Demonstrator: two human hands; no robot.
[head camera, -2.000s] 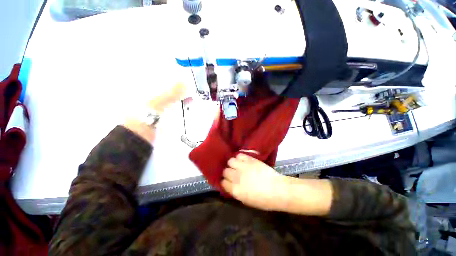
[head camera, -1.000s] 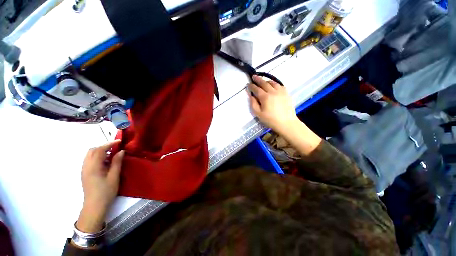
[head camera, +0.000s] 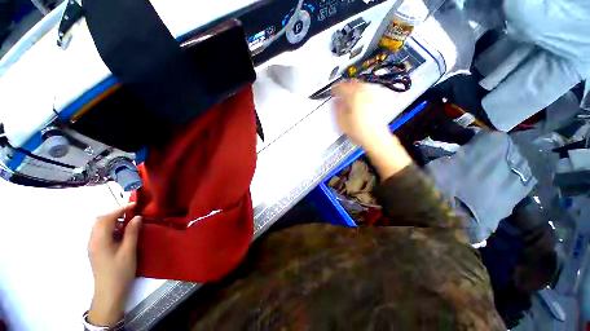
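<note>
The red garment piece (head camera: 217, 161) lies on the white table, partly under the machine head, with a white-edged slit (head camera: 204, 218) across its lower part. My left hand (head camera: 114, 249) grips the garment's left edge between thumb and fingers, just below the presser foot area (head camera: 125, 174). My right hand (head camera: 357, 113) is blurred above the table at the right and appears empty, off the garment. The black scissors (head camera: 396, 79) lie beside it, handles to the right and blade tip to the left. The needle is hidden.
The machine head with a black band (head camera: 129, 48) fills the upper left. A yellow-labelled bottle (head camera: 396, 31) and small metal parts (head camera: 349, 35) stand behind the scissors. A blue bin (head camera: 338, 205) holds tan scraps below the table edge. Grey cloth (head camera: 485, 178) hangs at right.
The view has turned right. My left hand has come onto the garment. My right hand went from the garment to the scissors, which have moved right along the table, and has let go of them.
</note>
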